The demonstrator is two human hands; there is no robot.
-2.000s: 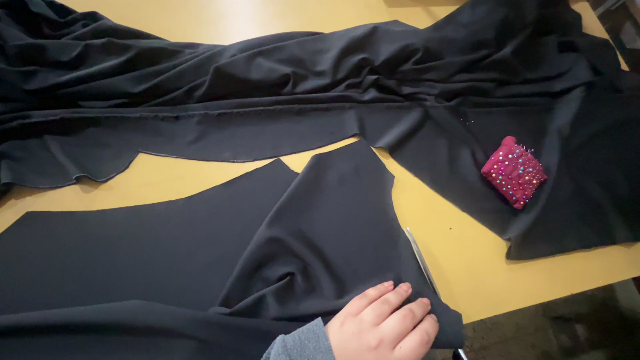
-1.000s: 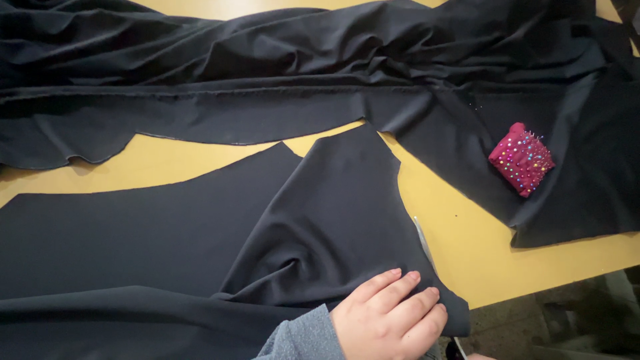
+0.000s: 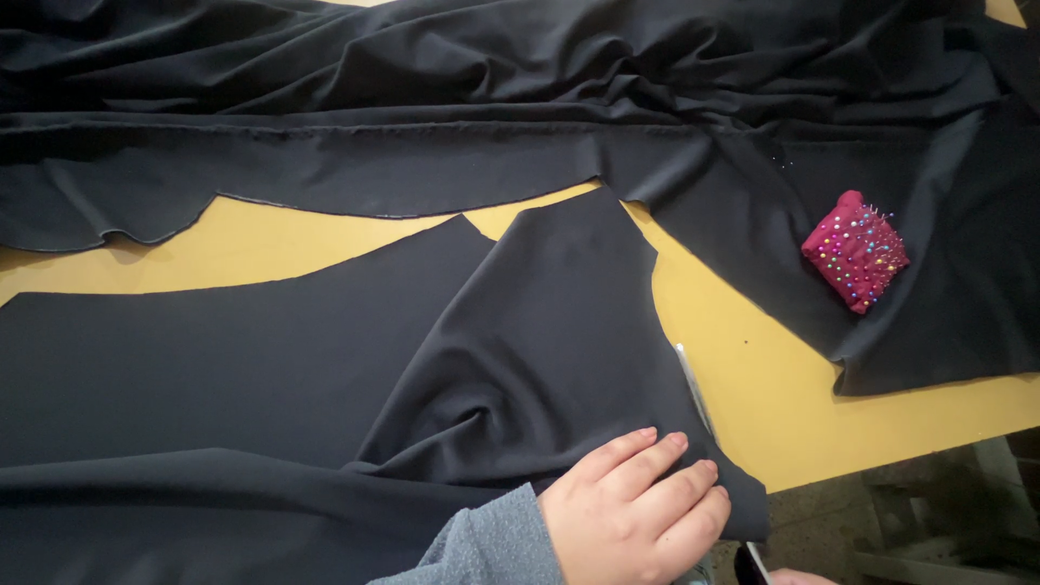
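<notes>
My left hand [image 3: 638,508] lies palm down, fingers slightly apart, on a black fabric piece [image 3: 552,325] near the bottom of the view. Along that piece's right edge a slim metal scissor blade [image 3: 696,394] shows, its lower part hidden by cloth. In line with it, a dark scissor handle [image 3: 749,564] comes out below the fabric's lower right corner. Only a sliver of my right hand [image 3: 800,577] shows at the bottom edge, against the handle; most of its grip is out of view.
Across the top of the yellow table [image 3: 780,406] lies a large bunched black cloth [image 3: 487,73]. A red pincushion [image 3: 857,252] full of coloured-head pins sits on its right part. The table edge runs at lower right, with the floor [image 3: 910,504] beyond.
A bit of my right hand now shows at the bottom edge, where two seconds ago none was seen. Less of the blade shows past the fabric edge than at first. My left hand stays on the cloth.
</notes>
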